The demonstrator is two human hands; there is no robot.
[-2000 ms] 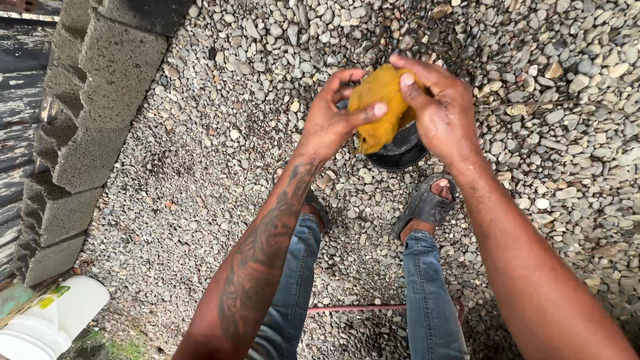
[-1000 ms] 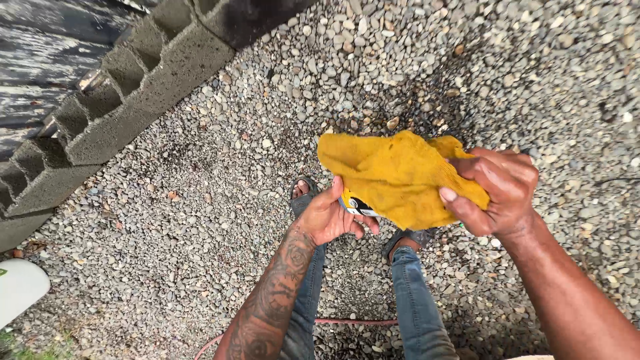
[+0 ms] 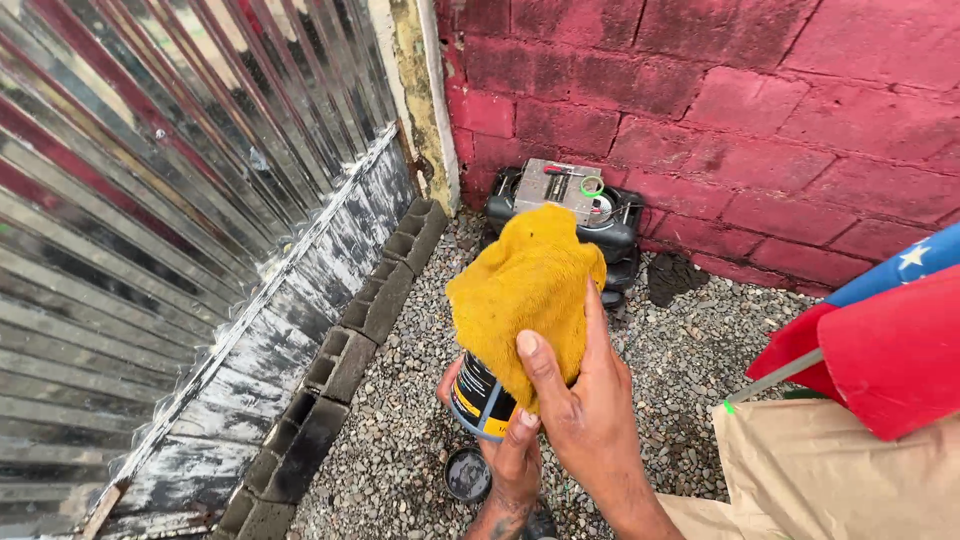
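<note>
A yellow cloth point(image 3: 525, 292) is draped over the upper part of a dark labelled can point(image 3: 480, 397) in the middle of the head view. My left hand point(image 3: 510, 450) holds the can from below and behind, its thumb at the can's lower right. With thumb and fingers, my right hand point(image 3: 589, 397) grips the cloth from the right and presses it against the can. The cloth hides the can's top. On the gravel below the can lies a round black lid or shallow container point(image 3: 468, 474).
Concrete blocks point(image 3: 349, 360) line a corrugated metal fence point(image 3: 150, 187) at left. Against the red block wall point(image 3: 735, 135) stands black equipment point(image 3: 619, 225) topped with a metal box point(image 3: 555, 187) and green tape point(image 3: 592, 186). Brown paper point(image 3: 840, 465) and red-blue fabric point(image 3: 892, 345) are at right.
The view has swung up from the gravel and my feet to the wall and fence. The cloth, earlier stretched out sideways, now covers the upper part of the can.
</note>
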